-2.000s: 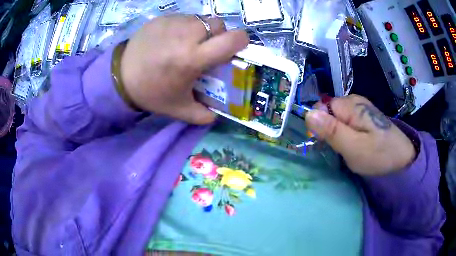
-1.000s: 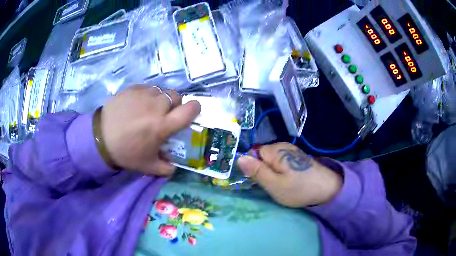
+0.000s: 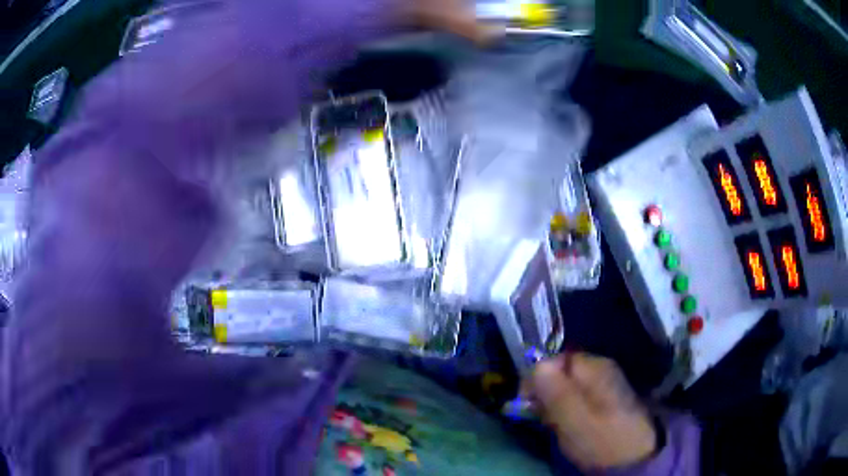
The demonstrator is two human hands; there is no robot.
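My left hand (image 3: 451, 17) is blurred at the top edge, mostly hidden by its purple sleeve. Its fingertips meet the left end of a power bank half-assembly (image 3: 549, 17) with a yellow band, cut off by the frame edge; I cannot tell whether they grip it. My right hand (image 3: 600, 409) is at the lower right, fingers closed on a small blue-lit test plug (image 3: 519, 407). It is just below an upright, tilted white case (image 3: 535, 311). The power bank tester (image 3: 674, 251) stands right of it, its red digits smeared.
Several half-assemblies in clear bags lie in front of me, one with a white cell (image 3: 363, 204) and one lying crosswise (image 3: 265, 316). Another unit (image 3: 702, 46) lies at the top right on the green belt (image 3: 618, 56). Bagged items are beyond the tester.
My left hand has swung from near my lap up to the far edge; the half-assembly is gone from in front of my right hand. My right hand has moved right and down in view.
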